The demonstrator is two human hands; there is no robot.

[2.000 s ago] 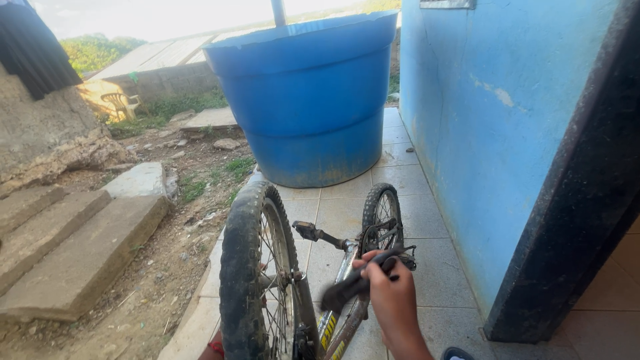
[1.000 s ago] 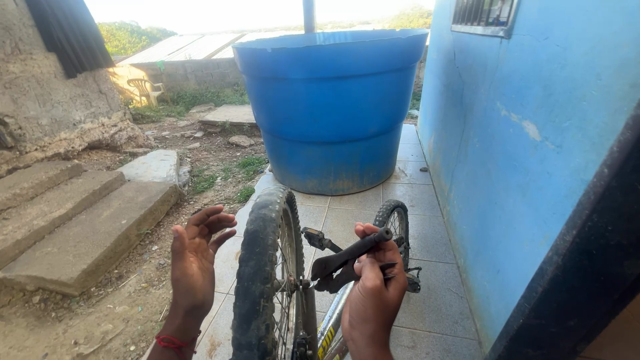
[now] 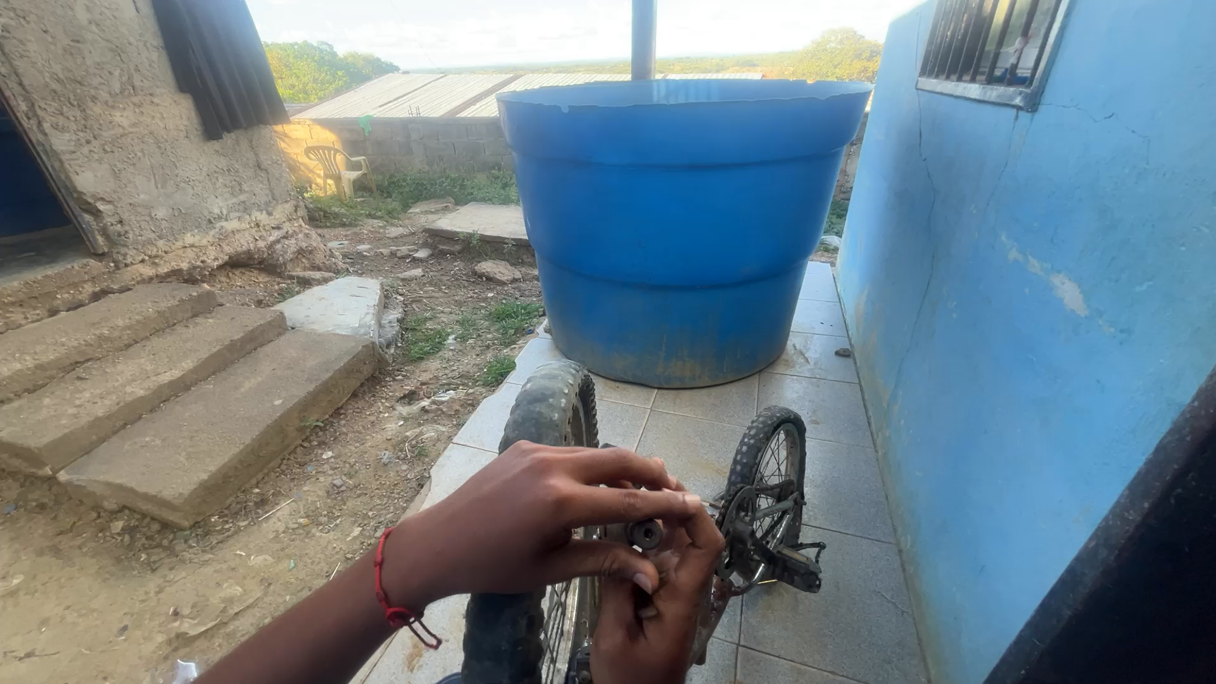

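Note:
Both hands meet above an upturned or tilted bicycle. My left hand [image 3: 541, 522], with a red cord at the wrist, reaches over from the left, its fingers and thumb curled around the round end of a dark part [image 3: 645, 535]. Against it from below, my right hand [image 3: 660, 594] grips the same part; most of it is hidden by the fingers. Under my left hand stands the bicycle's near wheel with a knobby tire [image 3: 503, 627]. Beyond the hands, to the right, are the other wheel [image 3: 777, 456] and a pedal [image 3: 796, 568].
A large blue plastic tank [image 3: 684, 237] stands on the tiled floor [image 3: 826, 608] ahead. The light-blue wall [image 3: 1026, 285] runs along the right, with a barred window [image 3: 993, 43]. Concrete steps [image 3: 228, 408] and rough dirt ground lie at the left, with a plastic chair [image 3: 334, 169] farther back.
My left hand, raised apart left of the wheel one second ago, has come over to my right hand and taken hold of the dark part there. The view has shifted.

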